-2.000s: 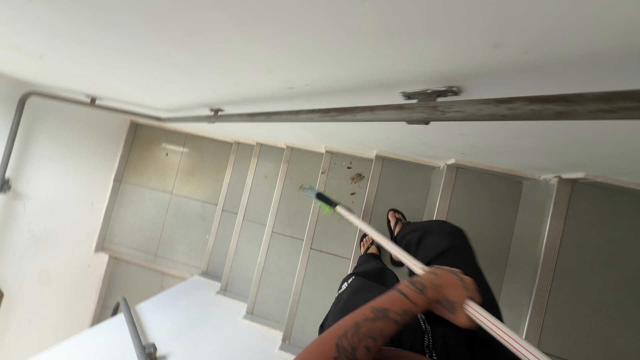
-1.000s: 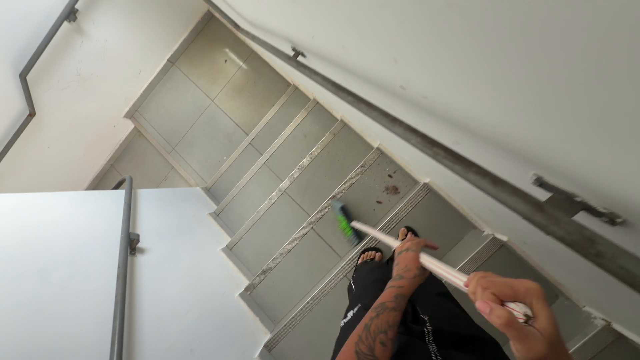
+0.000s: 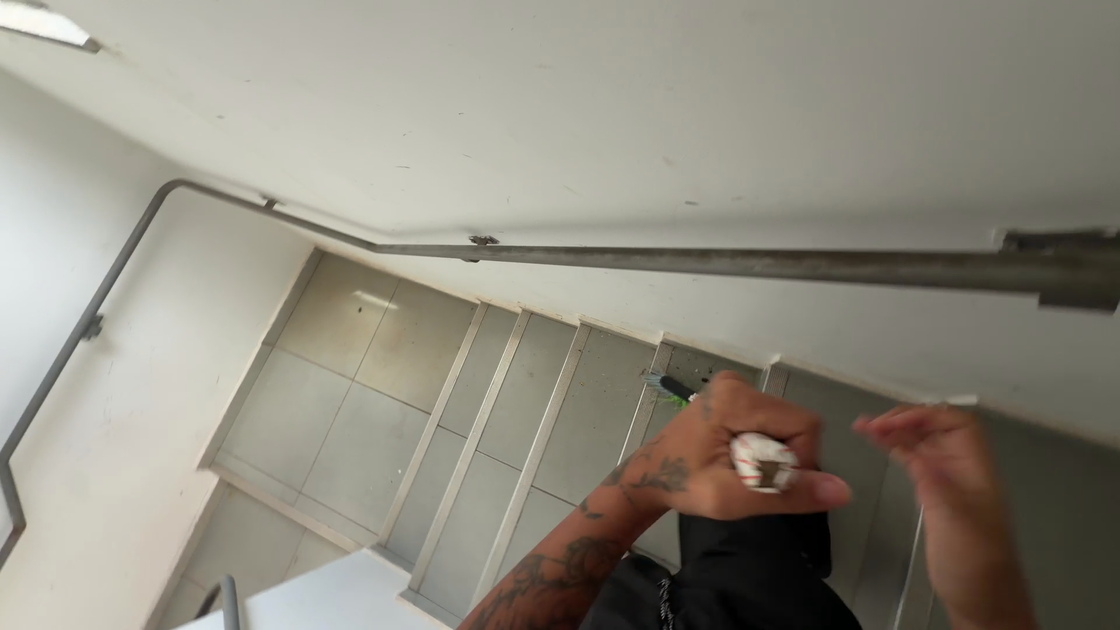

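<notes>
My left hand is closed around the striped handle of a broom, near its top end, which points up at the camera. Beyond that hand the dark broom head with green and bluish bristles shows at the edge of a stair tread, close to the wall; the rest of the handle is hidden by the hand. To the right my right hand, blurred, is raised off the handle with its fingers partly bent and nothing seen in them. Small bits of dirt lie on the tread beside the broom head.
Tiled stairs with light edge strips lead down to a tiled landing. A grey metal handrail runs along the white wall. At the lower left are a white half-wall and another rail.
My right hand, on the broom handle one second ago, has come off it. My left hand now holds the handle near its top end. The view has turned.
</notes>
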